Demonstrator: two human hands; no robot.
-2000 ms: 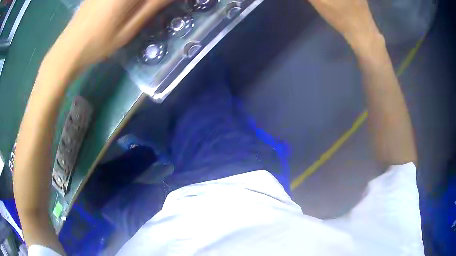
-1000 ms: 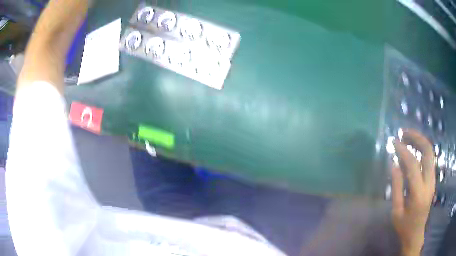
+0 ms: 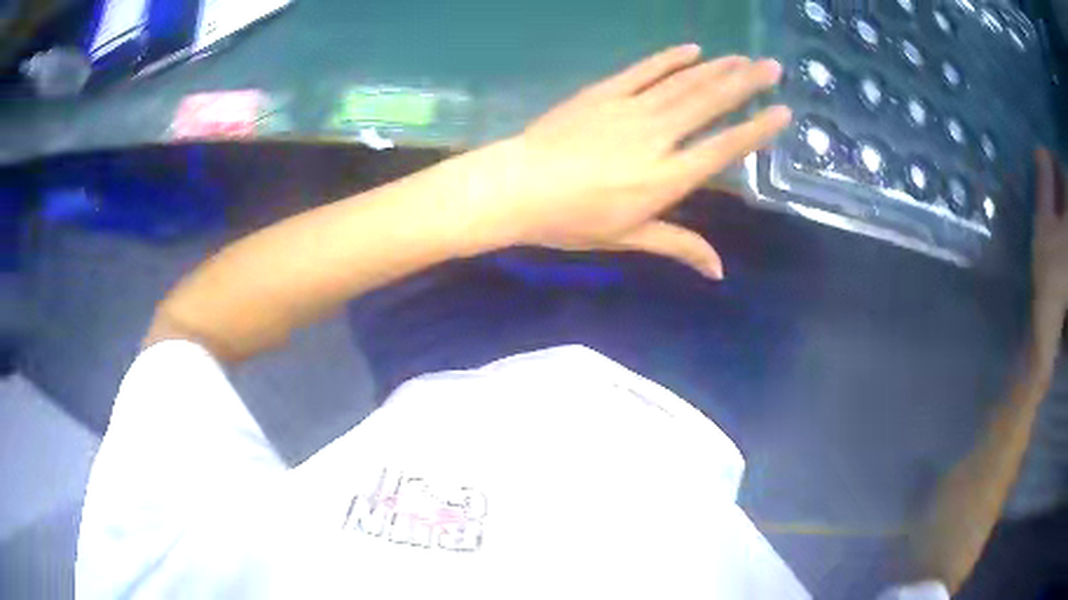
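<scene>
A clear blister tray (image 3: 869, 216) with rows of round components (image 3: 871, 158) lies at the right of the green bench, its near edge over the bench edge. My left hand (image 3: 638, 152) is bare and empty, fingers spread, palm down, its fingertips just left of the tray. My right hand (image 3: 1051, 223) is at the far right, beyond the tray's right side, partly cut off by the dark picture rim. Whether it touches or holds anything cannot be told.
A red label (image 3: 220, 114) and a green label (image 3: 384, 107) are at the near bench edge on the left. A white sheet (image 3: 234, 16) and a blue holder (image 3: 170, 29) are at the top left. The grey floor has a yellow line (image 3: 826, 530).
My left hand has come from the far left across to the tray. My right hand has moved off the tray to its right. The view has shifted, and the metal strips are out of view.
</scene>
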